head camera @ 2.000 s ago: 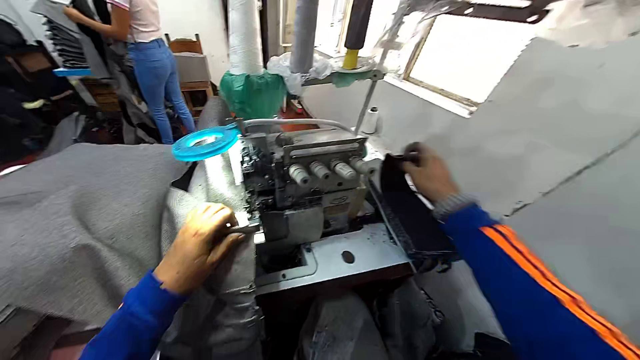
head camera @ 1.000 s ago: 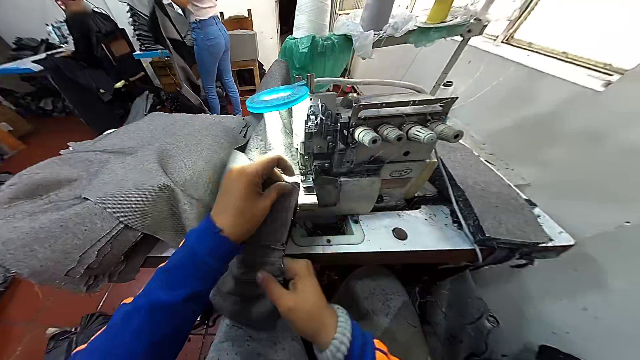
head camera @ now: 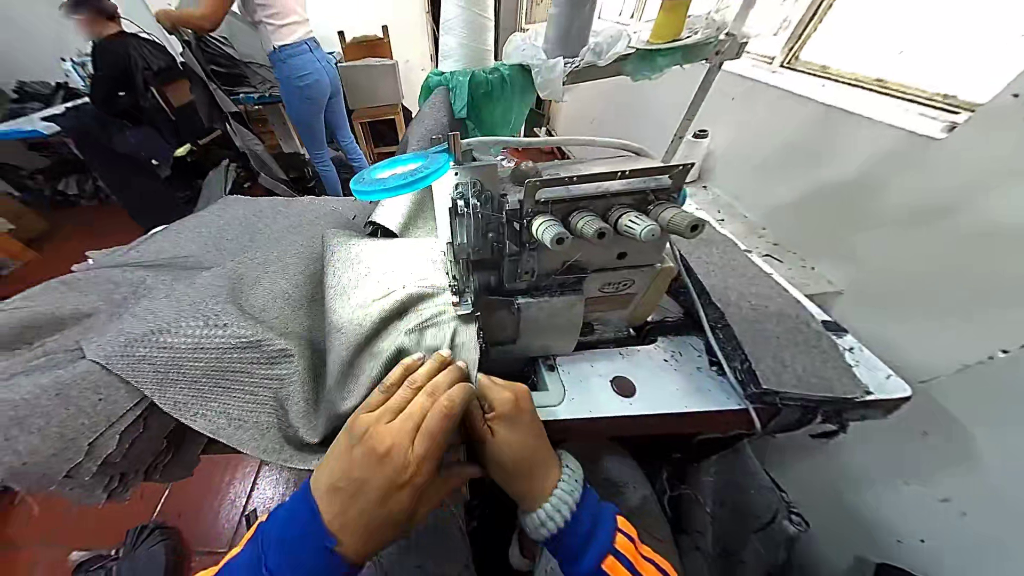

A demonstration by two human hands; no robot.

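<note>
An overlock sewing machine (head camera: 600, 240) stands in front of me, with several tension dials (head camera: 592, 226) on its face and a blue ring-shaped lamp or magnifier (head camera: 402, 175) at its left. Grey fabric (head camera: 392, 296) runs under the presser foot area (head camera: 462, 300). My left hand (head camera: 400, 448) lies on this fabric just in front of the foot, palm down, fingers close together. Right beside it, my right hand (head camera: 512, 440) pinches the fabric's edge between thumb and curled fingers. The two hands nearly touch. Whether the needle is in the cloth cannot be made out.
Layered grey fabric (head camera: 200, 320) spreads over the left side. A grey fabric piece (head camera: 760, 304) lies on the table's right end, with a cable (head camera: 712, 336) crossing near it. Thread cones (head camera: 466, 32) stand behind the machine. Two people (head camera: 308, 88) are farther back at left, near a wooden chair (head camera: 376, 120).
My left hand has gone from beside the foot to flat on the fabric before it. My right hand, at the table's right side two seconds ago, is now at the fabric edge.
</note>
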